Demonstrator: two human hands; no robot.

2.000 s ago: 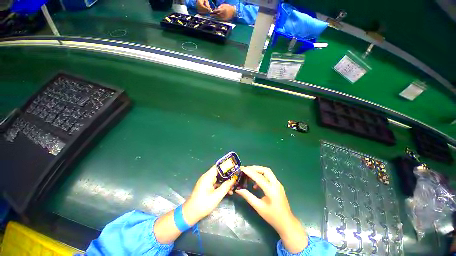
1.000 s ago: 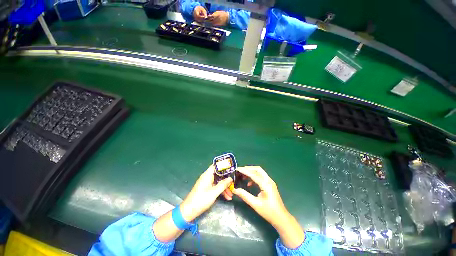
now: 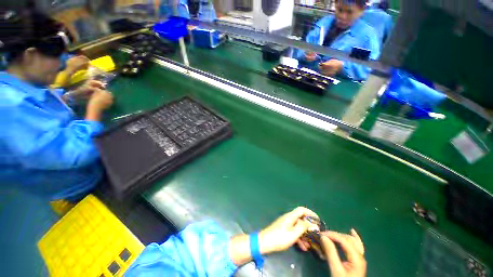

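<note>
My left hand [image 3: 286, 232], with a bright blue strap [image 3: 255, 250] on its wrist, holds a dark watch housing [image 3: 313, 227] with a pale centre. The housing is tilted and partly hidden by fingers. A small yellow-orange piece shows under it, too blurred to name. My right hand [image 3: 346, 253] is at the housing's right side, its fingers bent against it. Whether the right fingers hold a separate part cannot be told. Another small dark unit [image 3: 424, 212] lies on the green bench at the right.
A stacked black parts tray [image 3: 162, 140] lies at the left, with a yellow crate [image 3: 89, 238] below it. A person in blue sits at far left; another works beyond the metal rail [image 3: 259, 97]. A black foam tray [image 3: 470, 208] and clear blister tray [image 3: 446, 254] are at right.
The view has swung left, bringing the neighbouring person and yellow crate into sight. The hands now appear lower and further right, still together at the housing, which is tilted differently.
</note>
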